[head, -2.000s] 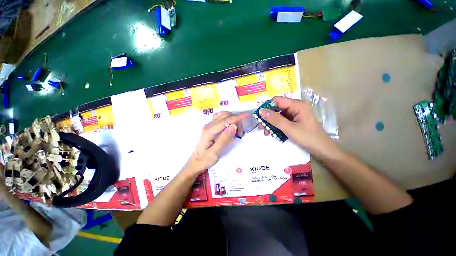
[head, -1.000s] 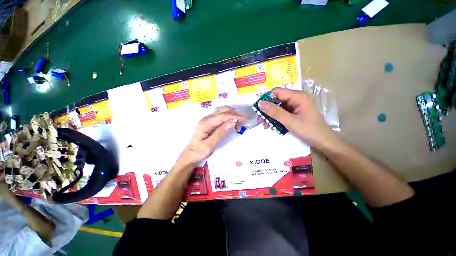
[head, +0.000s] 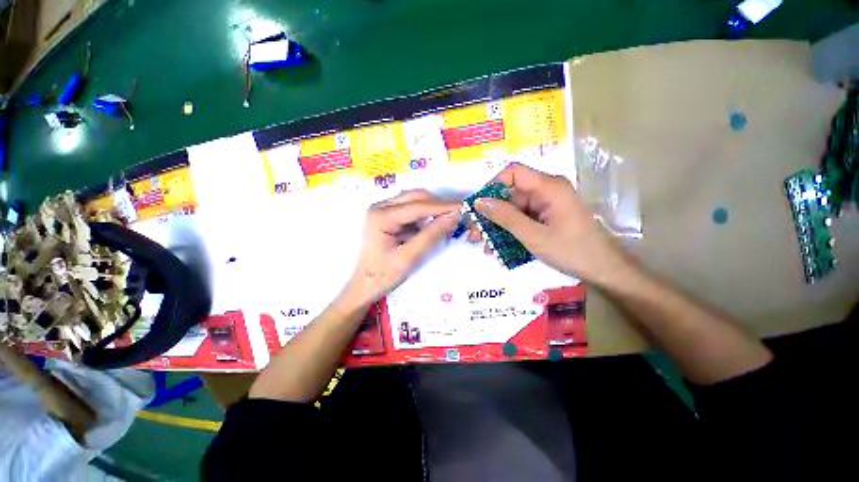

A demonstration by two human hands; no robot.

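My right hand (head: 542, 218) holds a green circuit board panel (head: 501, 231) between thumb and fingers, tilted, above the white part of the printed packaging sheets (head: 311, 235). My left hand (head: 400, 240) is at the panel's left edge, its fingertips pinched on a small thing too small to make out, probably a lead end. A bit of a blue battery pack (head: 460, 229) shows by the left fingertips; the rest is hidden by the fingers.
Beige parts (head: 56, 282) are heaped at the left beside a black curved item (head: 188, 292). Another panel (head: 810, 226) lies on brown cardboard (head: 659, 113) near a green stack. A clear bag (head: 612, 188) lies mid-right. Battery packs (head: 273, 52) are on the green conveyor (head: 377, 47). A person's arm (head: 42, 391) shows lower left.
My left fingertips have moved right and up to the panel's edge. The panel is turned to show more of its face. Battery packs on the conveyor have shifted right and up.
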